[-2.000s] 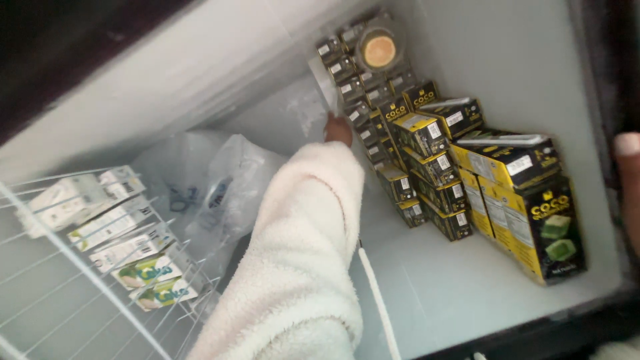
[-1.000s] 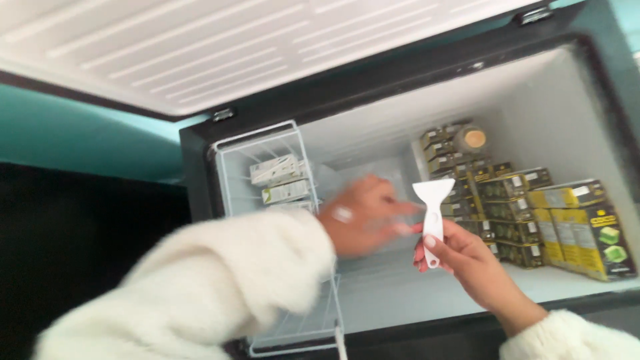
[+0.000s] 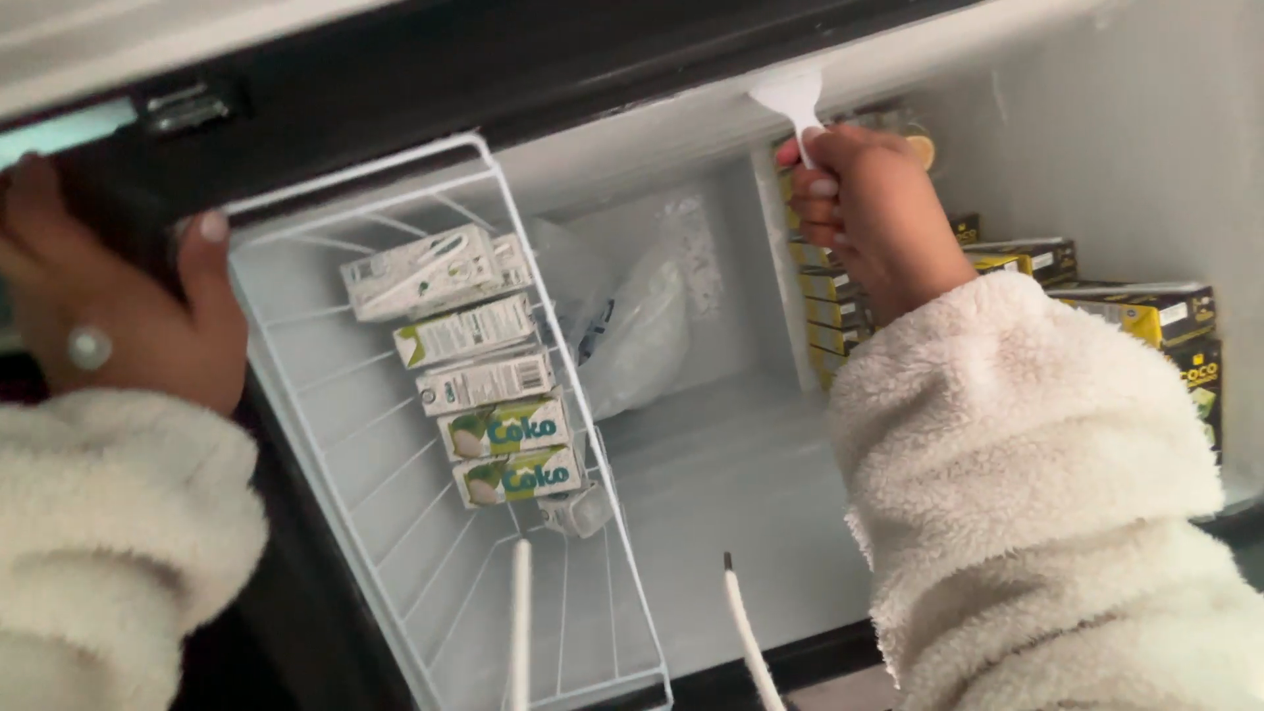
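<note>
My right hand (image 3: 869, 202) grips a white plastic scraper (image 3: 795, 104) by its handle, with the flared blade up against the frosted back inner wall of a chest freezer (image 3: 681, 118). At the far left my left hand (image 3: 128, 306), wearing a ring with a round pale piece, rests fingers spread on the freezer's dark rim and holds nothing. Between the hands, a white wire basket (image 3: 504, 188) hangs inside the freezer with several small drink cartons (image 3: 509, 425) in it.
Stacked black and yellow boxes (image 3: 1136, 306) stand on the right side, partly behind my right sleeve. A clear plastic bag (image 3: 642, 336) lies beyond the basket. Two white drawstrings (image 3: 746, 627) dangle in front of me. The lid's hinge (image 3: 188, 107) is at the upper left.
The scraper, held up over the freezer between both hands a second ago, is now in my right hand at the back wall. My left hand has moved left onto the rim. The view is closer.
</note>
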